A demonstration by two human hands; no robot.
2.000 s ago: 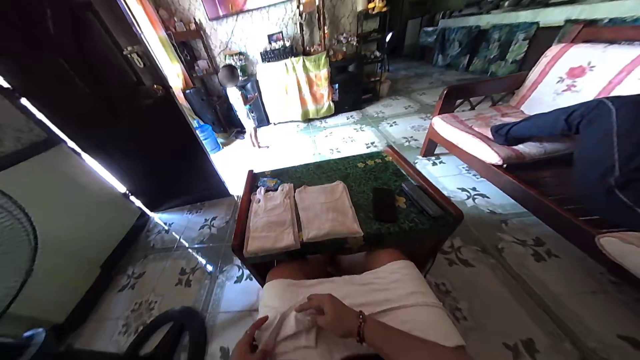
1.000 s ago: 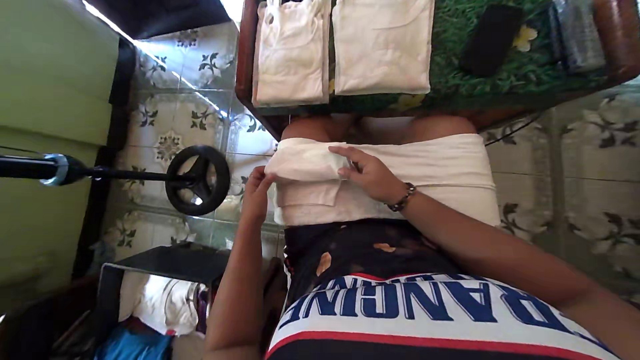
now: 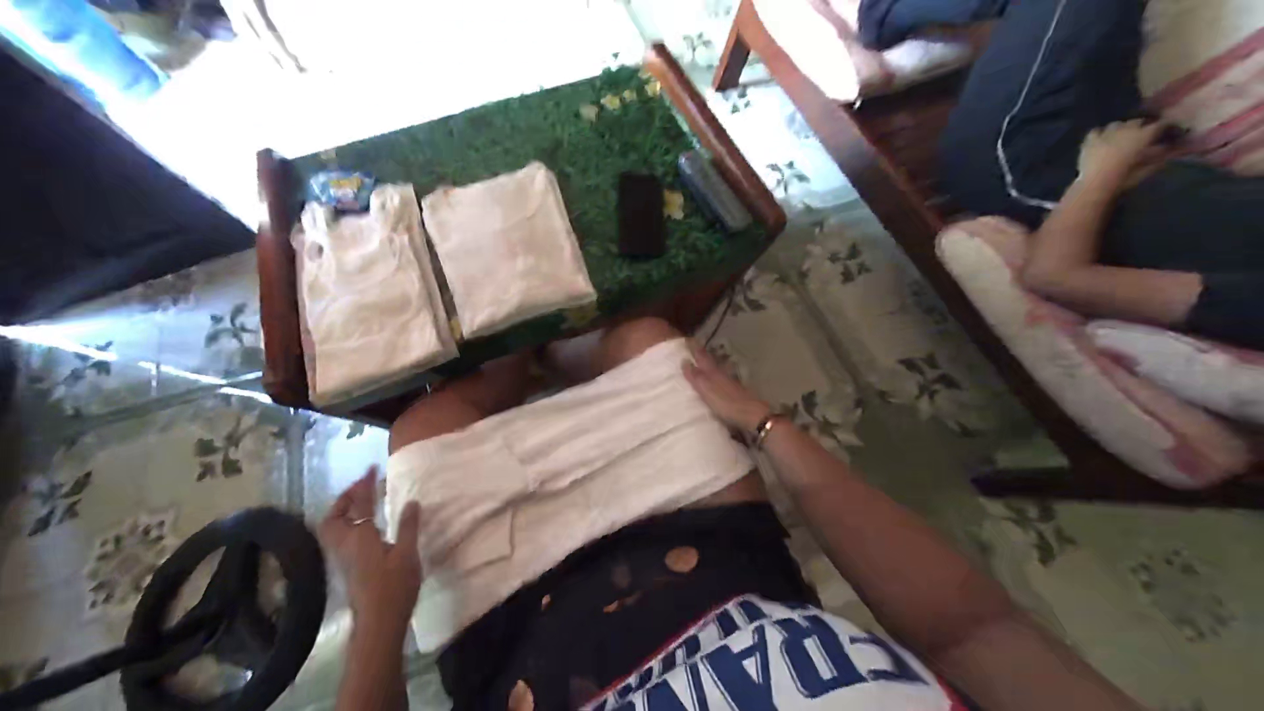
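A white cloth garment [image 3: 573, 464], partly folded, lies across my lap over both thighs. At its left end is my left hand [image 3: 373, 538], thumb against the cloth edge and fingers apart, with a ring on one finger. My right hand [image 3: 726, 390], with a bracelet at the wrist, touches the right end of the cloth near the knee; its fingertips are partly hidden at the edge. Beyond my knees, two stacks of folded white garments, a left stack [image 3: 370, 296] and a right stack [image 3: 509, 252], lie side by side on the low table.
The wooden table [image 3: 671, 286] has a green floral cover, a blue packet [image 3: 341, 190], a dark phone [image 3: 642, 215] and a grey case [image 3: 713, 191]. A round black stand base [image 3: 225, 612] is at lower left. On the right, a person [image 3: 1116, 227] sits on a wooden bench with cushions.
My right hand has moved from the cloth's middle to its right end. The folded-over part on the left now lies spread wider across my lap. The view has shifted strongly.
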